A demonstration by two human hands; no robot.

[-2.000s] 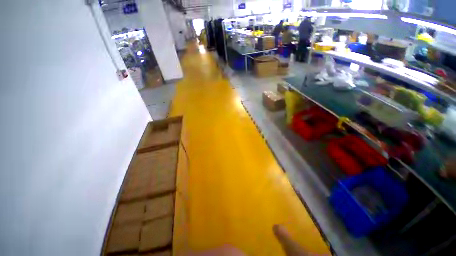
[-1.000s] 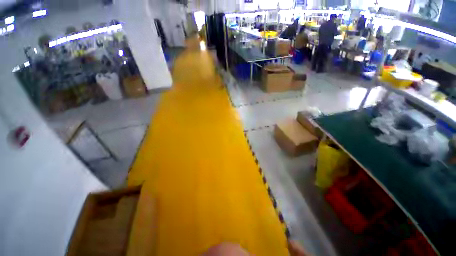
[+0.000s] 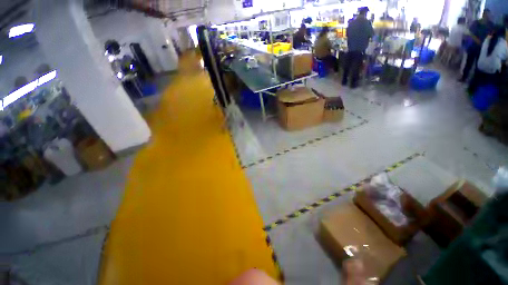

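My right hand [image 3: 353, 271] is a small blur at the bottom edge, right of centre, in front of a closed cardboard box [image 3: 348, 231]. It is mostly cut off, and whether it holds anything cannot be told. A rounded skin-toned shape [image 3: 254, 278] is cut off at the bottom centre; I cannot tell what body part it is. My left hand cannot be made out. The yellow walkway [image 3: 181, 195] runs ahead from the bottom. An open box with clear plastic [image 3: 390, 203] stands beside the closed box.
Another open box [image 3: 459, 206] and a green bench corner [image 3: 479, 245] are at the lower right. A white pillar [image 3: 103, 83] stands left. Ahead are a bench [image 3: 253, 75], a large open box [image 3: 301, 108], a blue tub [image 3: 424, 79] and a standing person [image 3: 356, 47]. More people are at the right.
The view has moved forward along the walkway and turned right. The tall cartons by the left wall and the red and blue crates have left view. The floor boxes and pillar are nearer.
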